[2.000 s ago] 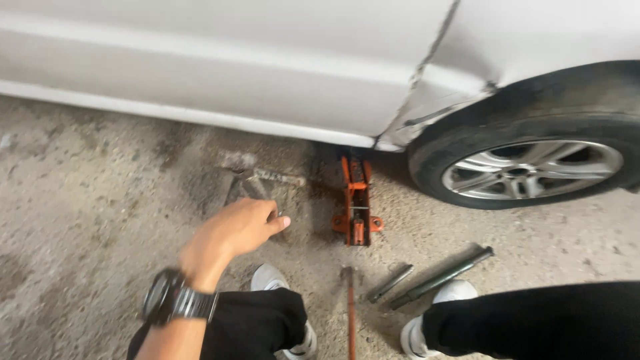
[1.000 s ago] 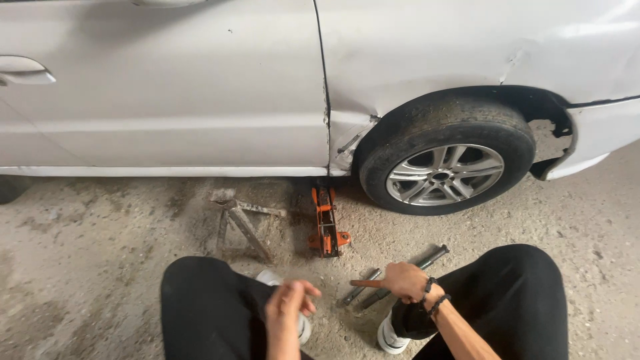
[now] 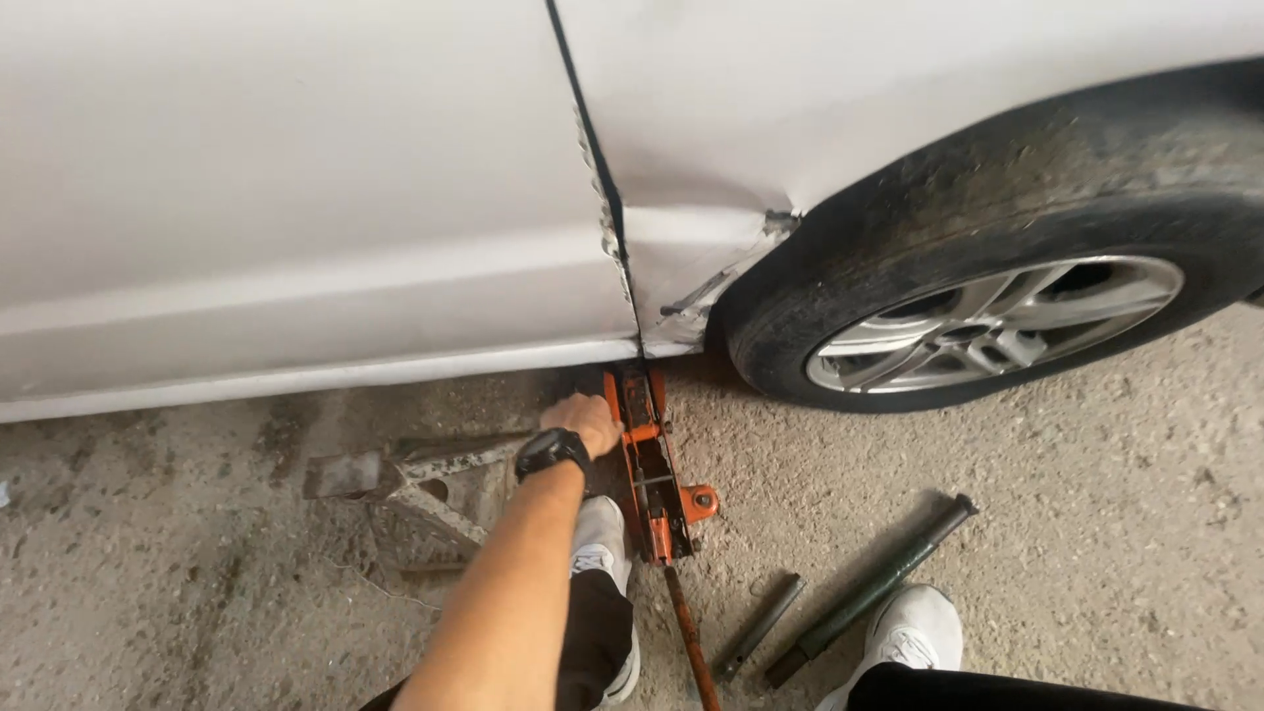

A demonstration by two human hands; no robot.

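My left hand point(image 3: 585, 425), with a black watch point(image 3: 551, 451) on its wrist, is at the left side of an orange floor jack point(image 3: 647, 474). Its fingers are bent; whether they grip the jack's frame cannot be told. The front of the jack reaches under the sill of a white car point(image 3: 326, 370), just left of the wheel point(image 3: 968, 326). A rusty rod point(image 3: 686, 632) runs from the jack's rear end toward the bottom edge. My right hand is out of view.
A worn metal jack stand point(image 3: 434, 494) lies on the concrete left of the jack. Right of the rod lie a short metal tube point(image 3: 760, 627) and a longer dark green tube point(image 3: 874, 592). My shoes point(image 3: 600, 543) flank these things.
My left hand has moved forward to the jack's side from near my knees. My right hand, seen a second ago at a rod above the tubes, has left the view. The view has moved closer.
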